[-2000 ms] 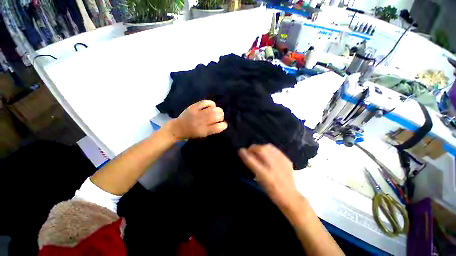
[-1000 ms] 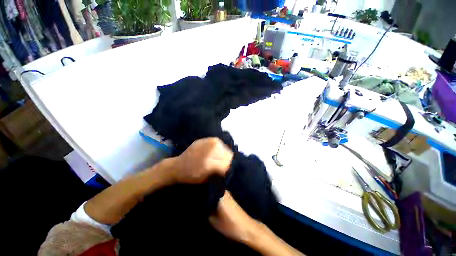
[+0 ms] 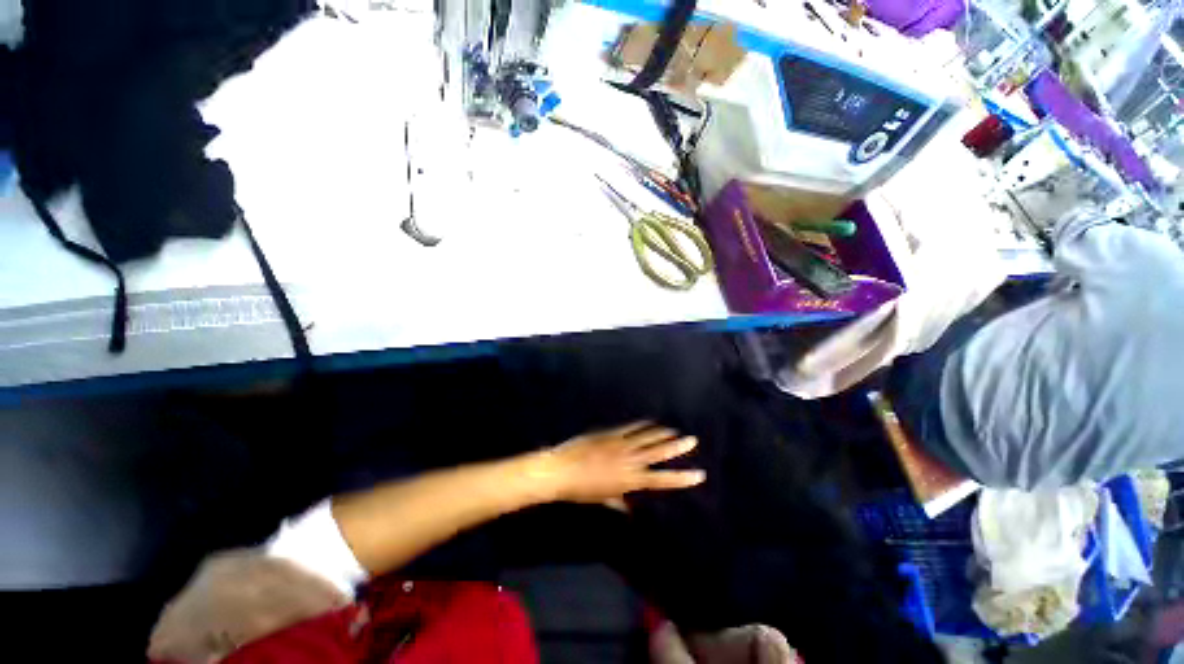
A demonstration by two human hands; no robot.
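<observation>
My left hand [image 3: 621, 464] is stretched out with its fingers spread, over dark black fabric [image 3: 766, 519] below the table edge. Nothing shows in the hand; whether it touches the fabric is unclear. My right hand is not in view; only part of a sleeve cuff shows at the bottom edge. A black garment [image 3: 123, 117] lies bunched on the white table at the left, with thin black cords [image 3: 270, 279] hanging towards the near edge. The sewing machine's needle area [image 3: 506, 94] is at the top.
Gold-handled scissors [image 3: 670, 249] lie on the table beside a purple box [image 3: 753, 266] holding small tools. The machine body with its control panel [image 3: 851, 104] stands behind. At the right are a person in grey clothing [image 3: 1078, 363] and a blue basket [image 3: 915, 590] near pale cloth.
The view has swung right and down. My left hand has let go of the black garment and moved over the dark fabric. My right hand has gone out of view.
</observation>
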